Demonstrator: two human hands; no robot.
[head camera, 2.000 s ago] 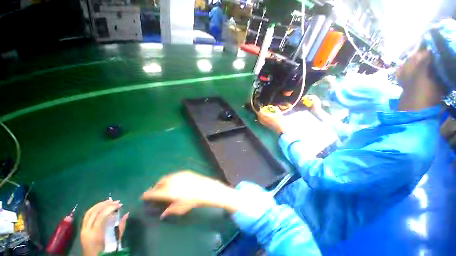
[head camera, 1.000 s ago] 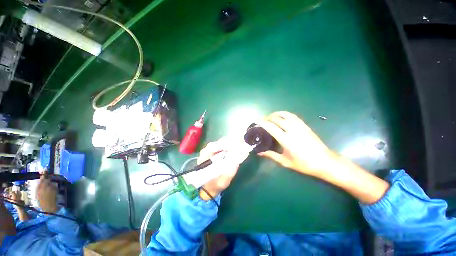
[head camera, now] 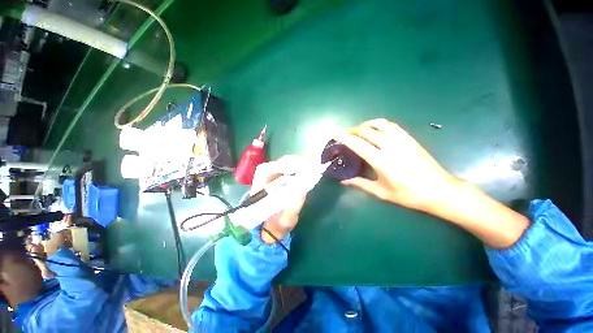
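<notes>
My right hand (head camera: 396, 166) holds a small round black part (head camera: 342, 161) in its fingertips, its face turned to the left. My left hand (head camera: 281, 195) holds a white corded handpiece (head camera: 300, 187) like a pen. Its tip is at the face of the black part; glare hides whether they touch. A green piece, a clear tube and a black cable run from the handpiece's rear. The red squeeze bottle (head camera: 250, 162) lies on the green mat just beyond my left hand, nozzle pointing away.
A control box (head camera: 218, 140) with a bright, cluttered top stands at left, a yellowish hose (head camera: 170, 58) looping behind it. A tiny loose piece (head camera: 435, 125) lies at right. A blue bin (head camera: 104, 204), another person's sleeve (head camera: 78, 286) and a cardboard box (head camera: 156, 312) show at lower left.
The view has swung from the long tray and neighbour at right to the bench in front. My right hand has taken hold of the black part, and the handpiece has come up to its face.
</notes>
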